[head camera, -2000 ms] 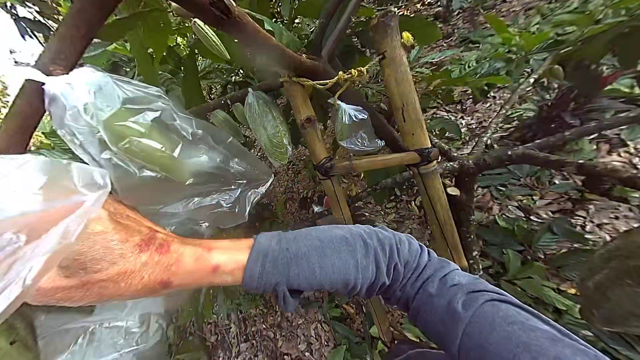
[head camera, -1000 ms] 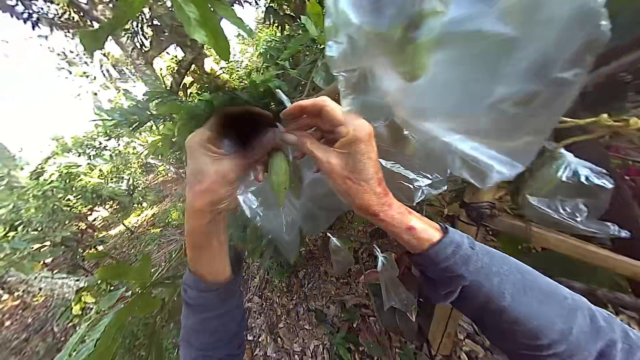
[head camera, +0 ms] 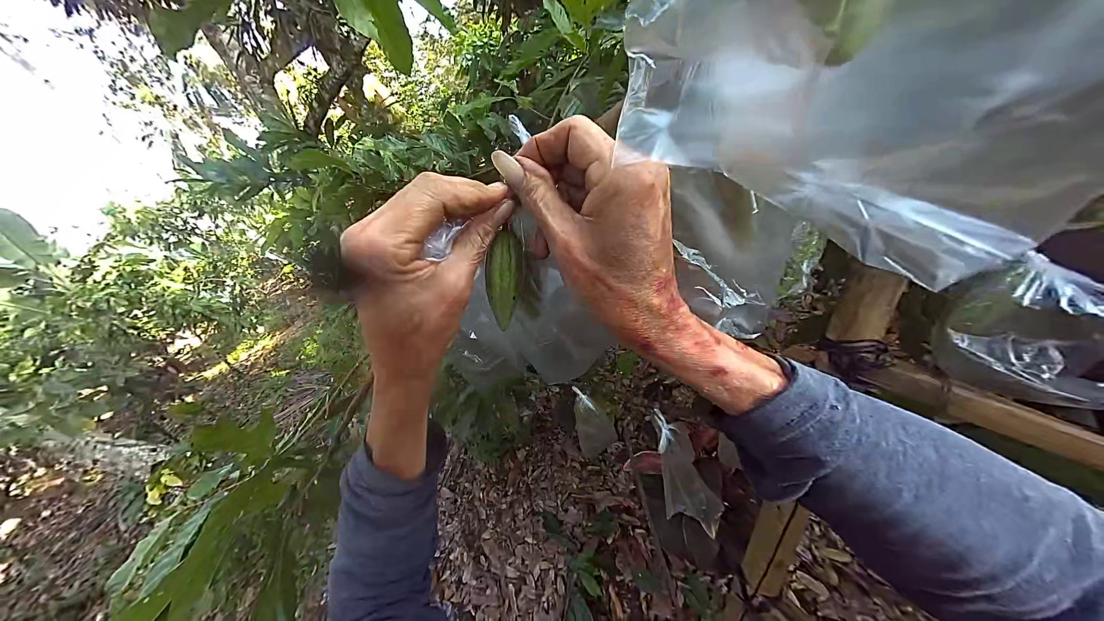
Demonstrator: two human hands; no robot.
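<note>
A small green cacao pod (head camera: 504, 278) hangs just below my fingertips at centre, with a clear plastic bag (head camera: 552, 341) around or behind it; I cannot tell which. My left hand (head camera: 423, 259) pinches plastic film near the pod's stem, thumb against forefinger. Close against it, my right hand (head camera: 612, 224) has its fingers curled and its thumb pressed in at the same spot, so the bag's gathered top is mostly hidden. A whitish twisted tip of plastic (head camera: 519, 129) sticks up behind the right fingers.
Large clear plastic bags (head camera: 906, 112) fill the upper right, one with a green pod inside. Smaller tied bags (head camera: 688, 483) hang below. A bamboo or wooden rail frame (head camera: 992, 410) with dark lashing stands at right. Leafy branches (head camera: 250, 517) are at left, over leaf litter.
The view has swung left from the bamboo frame since two seconds ago, when only one arm showed. Over the last second both hands have stayed together at the pod's stem.
</note>
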